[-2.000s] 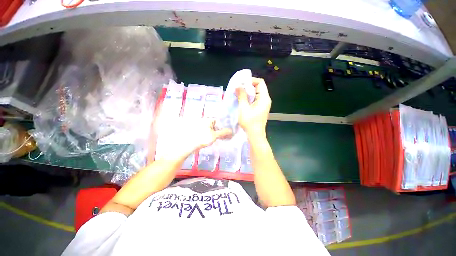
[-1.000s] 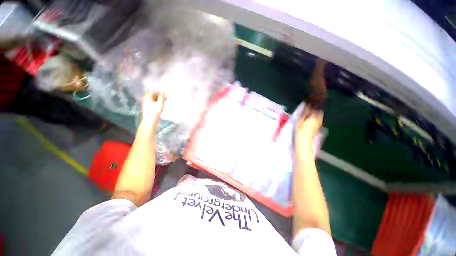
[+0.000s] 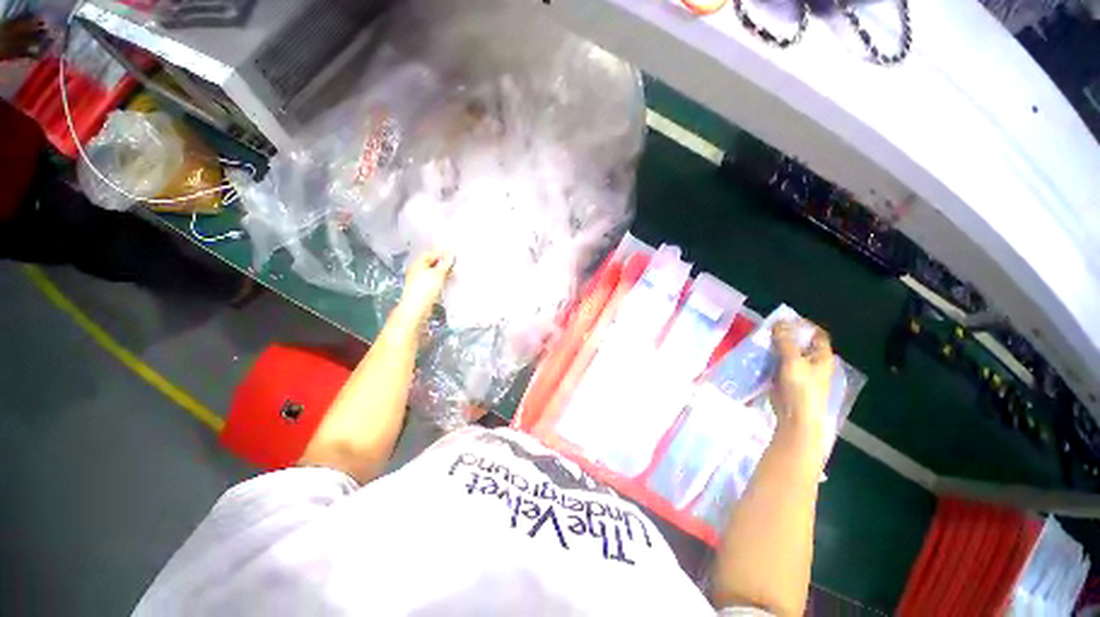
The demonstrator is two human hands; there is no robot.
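A shallow red tray (image 3: 539, 404) lies on the green bench in front of me, with pale bagged flat parts (image 3: 627, 386) in overlapping rows and red showing between them. My right hand (image 3: 801, 371) is at the tray's right side, its fingers closed on the top of a clear bagged part (image 3: 750, 362). My left hand (image 3: 428, 275) is at the near edge of the large crumpled poly bag pile (image 3: 519, 181), left of the tray. Its fingers are pinched together; glare hides whether they hold a bag.
Stacked red trays (image 3: 975, 557) stand at the lower right. A white shelf (image 3: 844, 121) runs above the bench. A grey boxy machine (image 3: 259, 60) is at the upper left. A red block (image 3: 284, 404) is low at left. Part of another person (image 3: 72, 217) shows at far left.
The view has turned toward the left since two seconds ago. My hands were together over the tray and are now apart, the left at the bag pile. The tray's rows now show gaps.
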